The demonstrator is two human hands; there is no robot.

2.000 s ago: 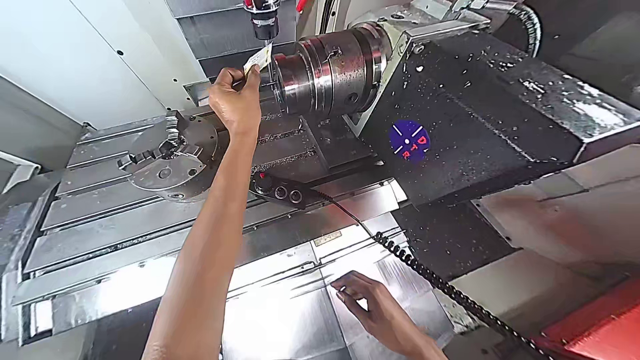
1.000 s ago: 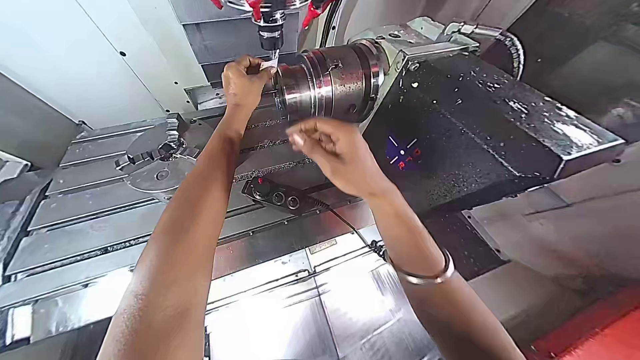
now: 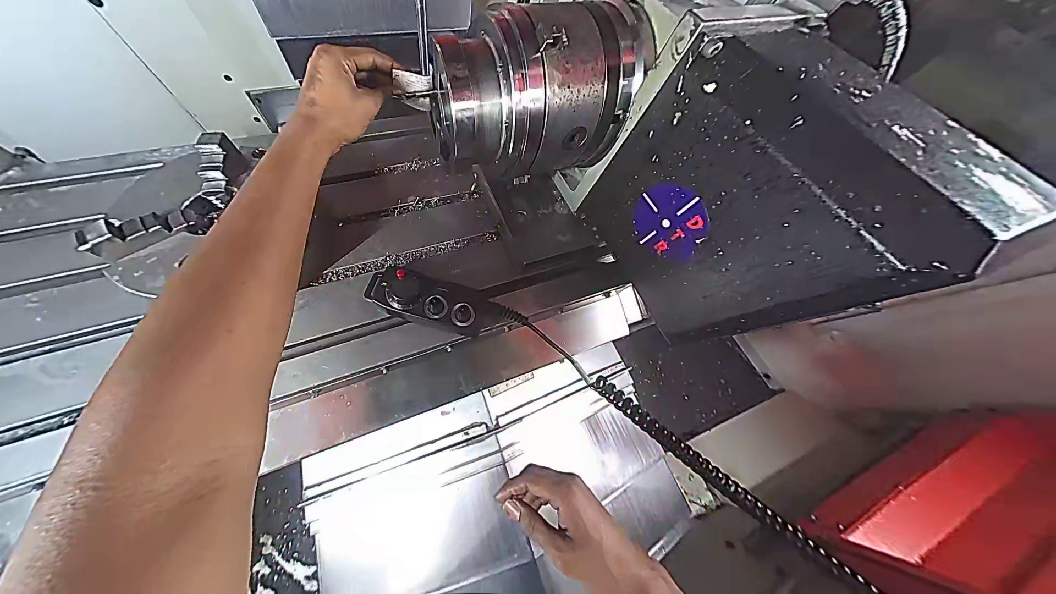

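My left hand (image 3: 351,87) pinches a small pale strip (image 3: 412,81), perhaps paper or cloth, at the front face of a round metal workpiece (image 3: 466,103). The workpiece is mounted on a cylindrical chuck (image 3: 577,78). A thin vertical tool (image 3: 423,37) comes down just in front of that face, beside the strip. Low in the view, my right hand (image 3: 569,524) hangs over the bright sheet-metal cover with its fingers loosely curled and nothing seen in them. A black handheld pendant control (image 3: 425,301) with knobs lies on the machine table.
A three-jaw chuck (image 3: 194,214) lies on the slotted table (image 3: 49,309) at left, partly behind my left forearm. The dark rotary-unit housing (image 3: 792,173) fills the right side. A coiled cable (image 3: 709,474) runs from the pendant to the lower right, near a red panel (image 3: 949,503). Metal chips lie in the slots.
My right hand has dropped from beside the workpiece to low over the metal cover. My left hand stays at the workpiece's face. The view has shifted closer.
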